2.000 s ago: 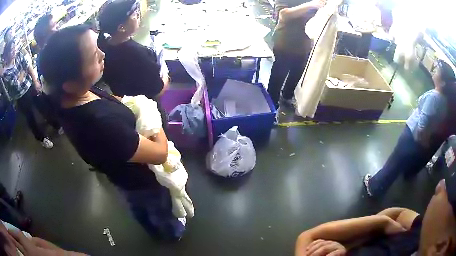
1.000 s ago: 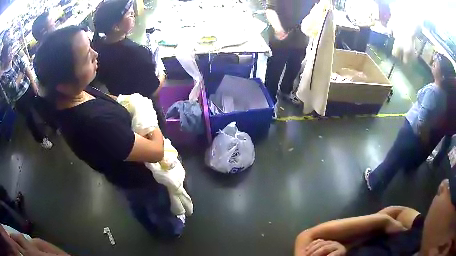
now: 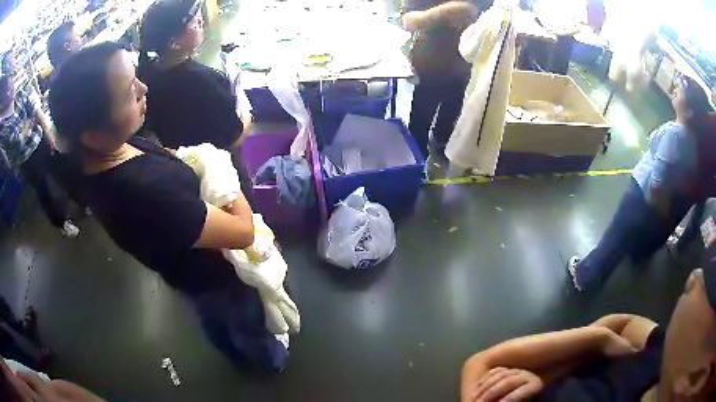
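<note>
Neither of my hands is in view. A full, knotted white plastic carrier bag (image 3: 358, 232) with dark print stands on the floor in front of me. Behind it are a blue bin (image 3: 385, 182) with flat pale sheets and a purple bin (image 3: 318, 184) with grey-blue cloth over its edge. A whitish translucent sheet (image 3: 294, 106) hangs from the table into the purple bin. A person in black at left hugs a bundle of cream garments (image 3: 263, 271). A long cream garment (image 3: 485, 102) hangs beside a person at the table.
A white-topped work table (image 3: 345, 69) with papers stands at the back. A large open cardboard box (image 3: 549, 140) is at back right. Several people stand around at left and right. Crossed forearms (image 3: 549, 357) of another person fill the lower right. Yellow lines mark the dark green floor.
The view has shifted slightly, so the bins and bag sit a little further left and higher. The person beside the long garment has moved their arms, now bent at chest height.
</note>
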